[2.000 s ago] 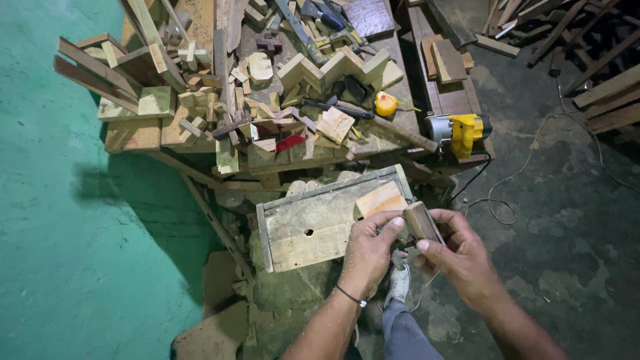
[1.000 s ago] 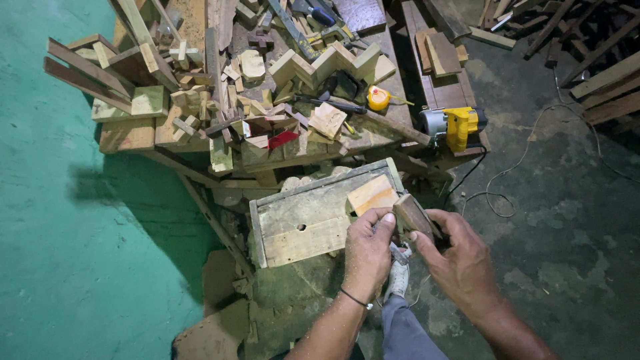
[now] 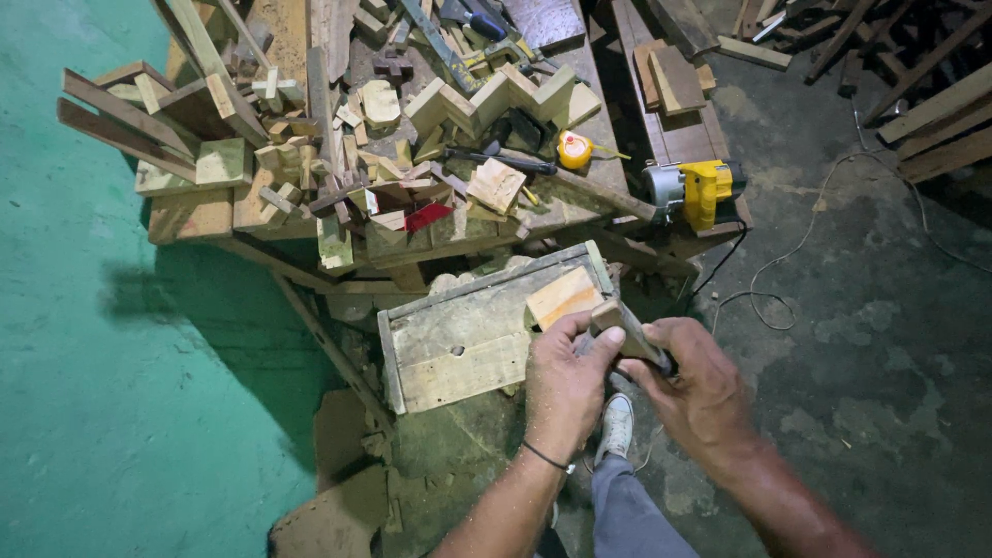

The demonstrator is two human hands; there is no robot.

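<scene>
Both hands grip a small, dark brown wooden piece point(image 3: 637, 339) with a lighter end, above the right edge of a shallow wooden tray point(image 3: 457, 372). My left hand point(image 3: 572, 376) pinches its near-left end between thumb and fingers. At its right end, my right hand point(image 3: 694, 380) has thumb and fingers around it. A pale wood block point(image 3: 564, 297) with an orange-brown streak lies on the tray just behind my left hand. The tray has a raised rim and a dark hole in its boards. Fingers hide part of the held piece.
A workbench point(image 3: 434, 252) behind bears wood offcuts, a zigzag wooden piece point(image 3: 496, 97), a yellow tape measure point(image 3: 575, 149) and a clamp. A yellow power tool point(image 3: 701, 194) with a cord sits on the bench's right part. A green wall point(image 3: 77, 349) stands left; timber is piled upper right.
The held wooden piece has been turned between my hands; two seconds ago its broad face showed more upright. My right hand's fingers have shifted along it.
</scene>
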